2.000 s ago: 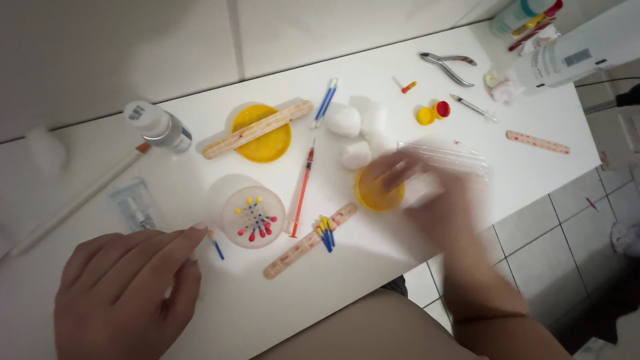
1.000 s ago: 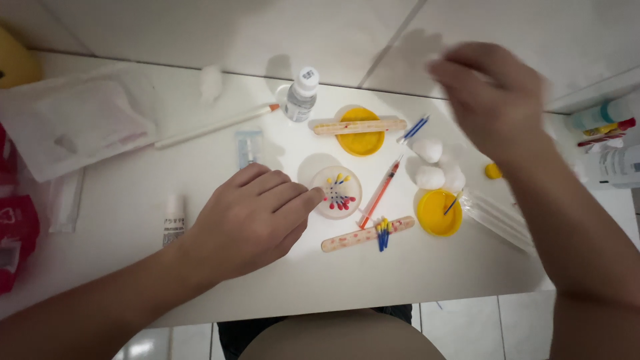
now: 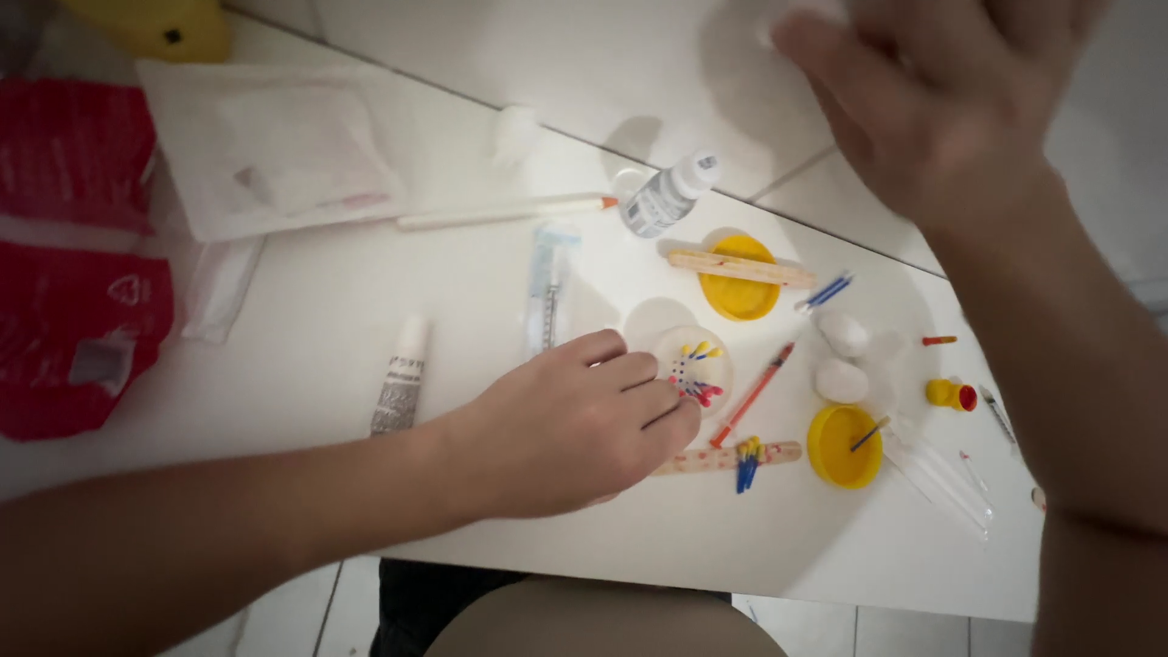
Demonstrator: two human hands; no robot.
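Observation:
My left hand point(image 3: 593, 429) reaches the left edge of a round clear dish point(image 3: 721, 351) of yellow- and pink-tipped micro applicators. Its fingers are curled, and their undersides are hidden. Below the dish, a spotted wooden stick point(image 3: 783, 452) bears blue micro applicators with yellow tips point(image 3: 748, 461). An orange syringe point(image 3: 753, 397) lies between the dish and a yellow cap point(image 3: 826, 470), which holds one blue stick point(image 3: 867, 436). My right hand point(image 3: 949, 109) is raised at upper right, partly out of frame, with something pale and blurred by its fingertips.
Behind stand a small bottle point(image 3: 659, 203) and another yellow cap point(image 3: 741, 306) with wooden sticks point(image 3: 748, 267) across it. Cotton balls point(image 3: 841, 379) lie at right. A white pen point(image 3: 511, 212), a packaged syringe point(image 3: 549, 297), a tube point(image 3: 401, 374) and a red package point(image 3: 68, 338) are leftward.
My right hand has risen from beside the front yellow cap to the upper right. The blue stick in that cap shows since the middle frame. The view has swung left.

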